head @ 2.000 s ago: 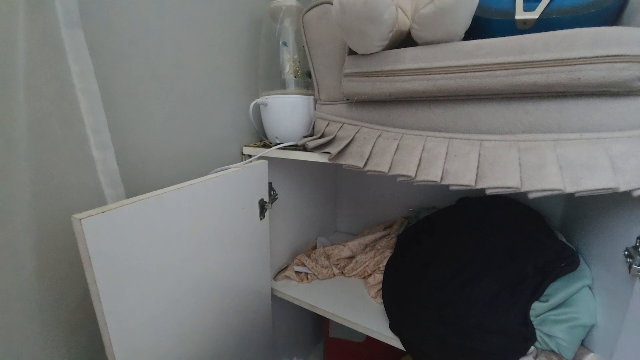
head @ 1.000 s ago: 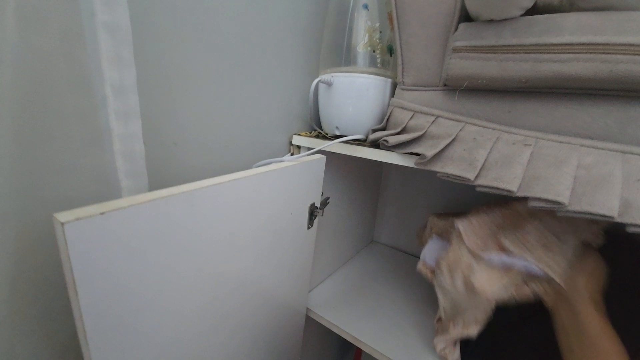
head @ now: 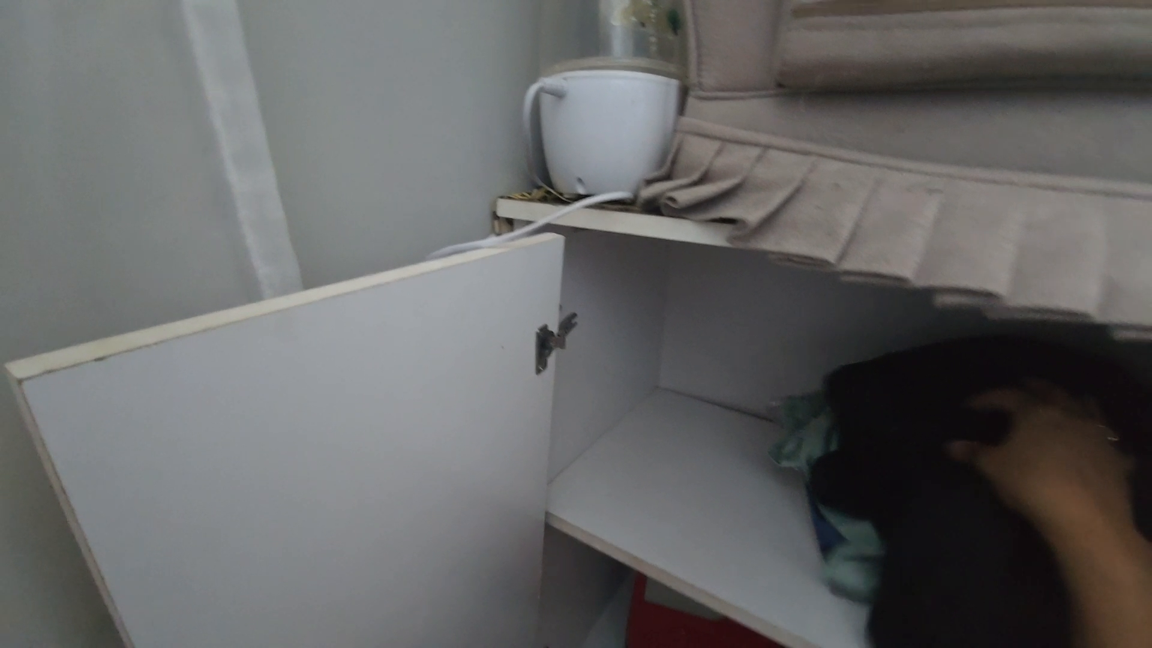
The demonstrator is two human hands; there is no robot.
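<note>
My right hand (head: 1048, 450), blurred, is at the lower right on a black cloth (head: 954, 540) inside the white cabinet. Its fingers are spread and curved against the dark fabric, and whether they grip it cannot be told. The black cloth lies bunched on the white shelf (head: 693, 486) and hangs towards the front. From under its left side show a pale green cloth (head: 855, 558) and a bit of blue fabric (head: 825, 531). My left hand is out of view.
The cabinet door (head: 297, 459) stands wide open at left, a metal hinge (head: 543, 349) on its edge. A white cup-shaped appliance base (head: 610, 130) with a cord sits on the cabinet top beside a grey pleated seat cover (head: 882, 225). A red object (head: 693, 625) is below the shelf.
The peach cloth lay left of the black cloth, then was in my right hand; now it is out of sight. My right hand is on the black cloth.
</note>
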